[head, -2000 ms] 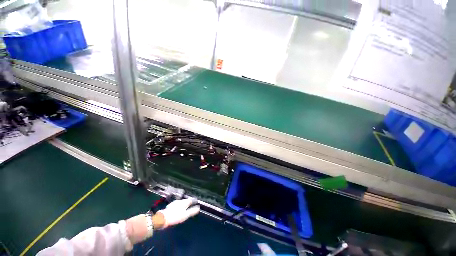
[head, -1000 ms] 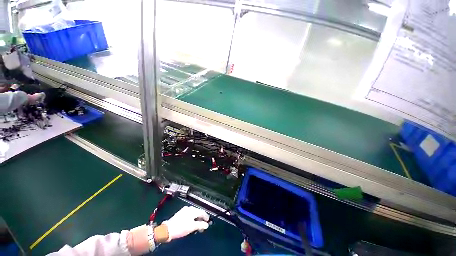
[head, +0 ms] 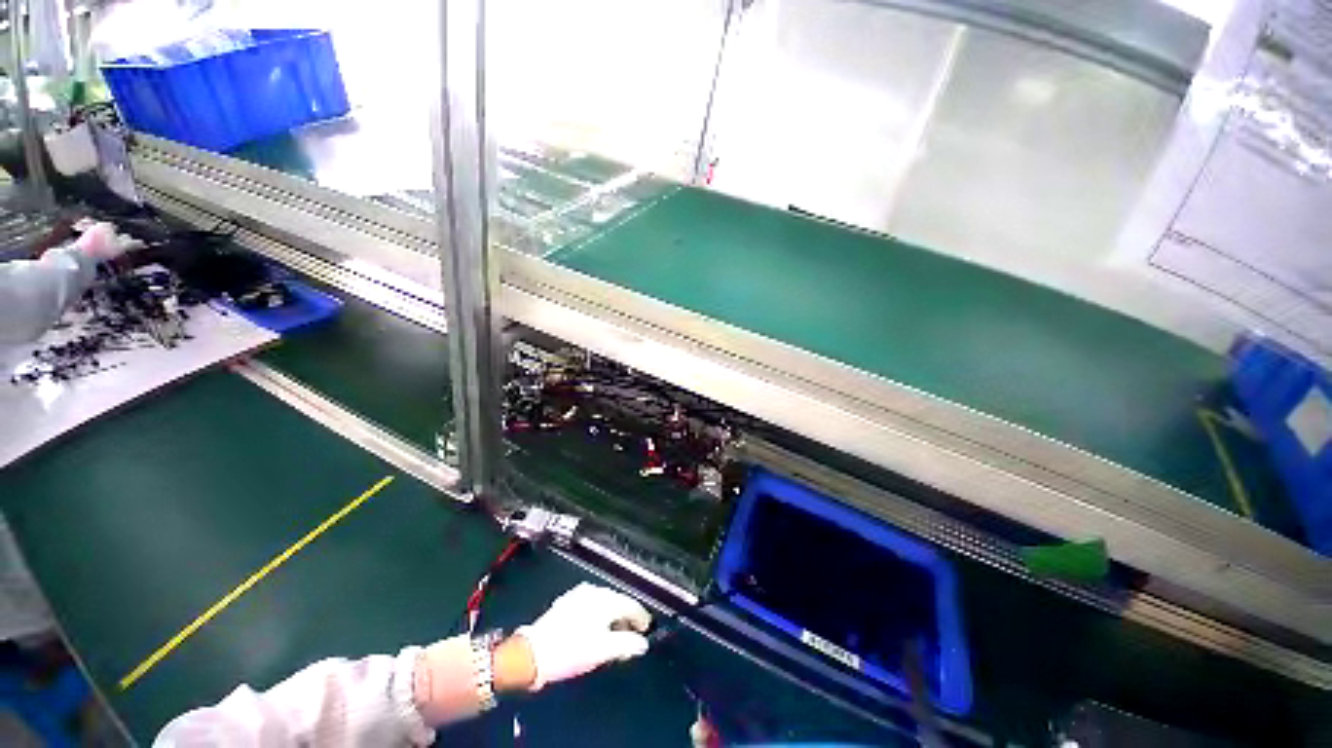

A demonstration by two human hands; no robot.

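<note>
My left hand [head: 589,637], in a white glove, is low in the middle over the green bench mat [head: 314,585]. Its fingers are curled, and a thin dark piece shows at the fingertips; whether it is gripped is unclear. A silver-white connector [head: 544,526] with red and black lead wires [head: 485,588] lies at the metal rail, just beyond my left hand. A small blurred white and red thing [head: 704,729] shows at the bottom edge, right of the hand. My right hand is not in view.
An open blue bin [head: 844,592] stands right of the hand. Tangled harnesses [head: 628,424] lie behind the rail. A metal post [head: 469,249] rises left of centre. A co-worker's gloved hand [head: 100,241] is over dark parts at the far left.
The view has shifted, so the bench appears further left. My left hand has moved from the connector at the rail towards me, and the connector and red wires are now uncovered.
</note>
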